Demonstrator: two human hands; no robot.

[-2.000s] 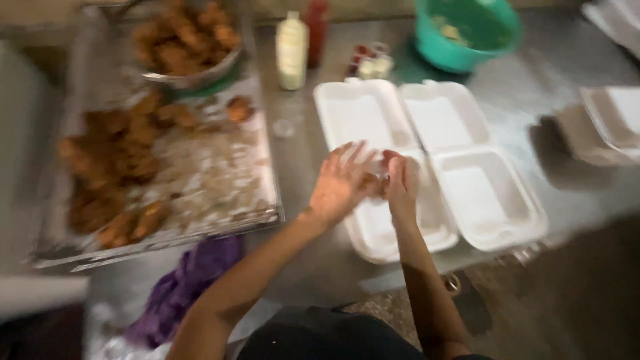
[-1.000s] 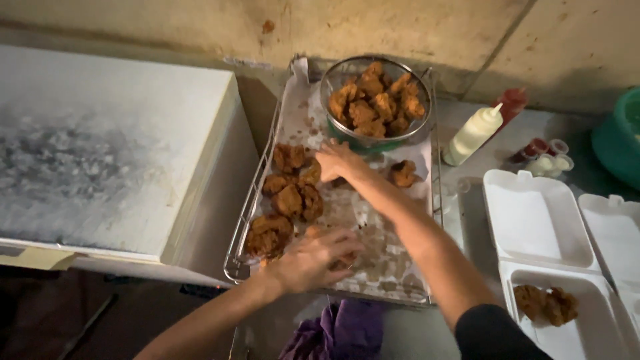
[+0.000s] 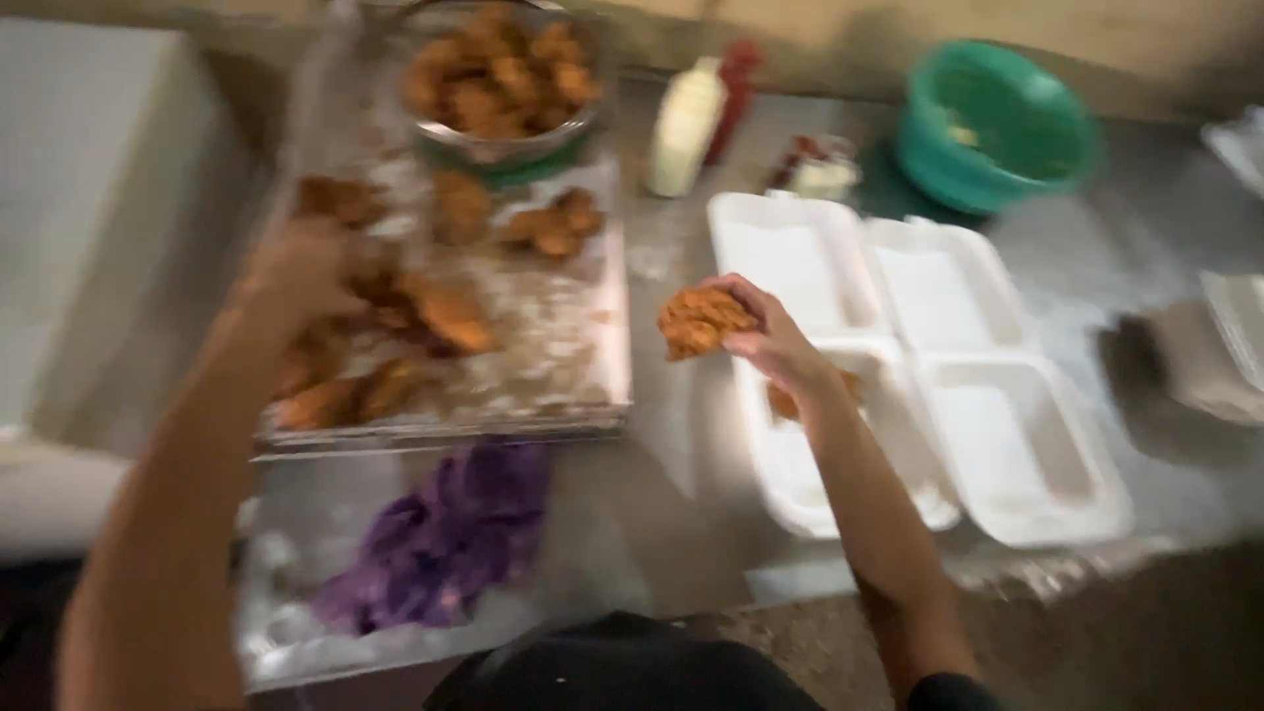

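My right hand (image 3: pixel 765 326) holds a piece of fried chicken (image 3: pixel 699 322) between thumb and fingers, over the near left edge of an open white foam takeout box (image 3: pixel 800 262). Another fried piece (image 3: pixel 785 400) lies in that box's lower half, partly hidden by my right forearm. My left hand (image 3: pixel 301 267) is blurred and reaches onto the paper-lined tray (image 3: pixel 538 380), at the pile of fried chicken (image 3: pixel 434 306); whether its fingers grip a piece is not plain. At the back of the tray a metal strainer (image 3: pixel 504 148) full of fried pieces rests on something green.
A second open foam box (image 3: pixel 1027 454) stands beside the first. Behind are a pale squeeze bottle (image 3: pixel 686 128), a red bottle (image 3: pixel 736 94), small sauce cups (image 3: pixel 825 173) and a green bowl (image 3: pixel 987 128). A purple cloth (image 3: pixel 449 538) lies before the tray; a white chest (image 3: pixel 79 197) stands at left.
My right hand has moved from the tray to the foam box and now holds a fried piece. My left hand is farther back over the pile. The view has swung right since one second ago.
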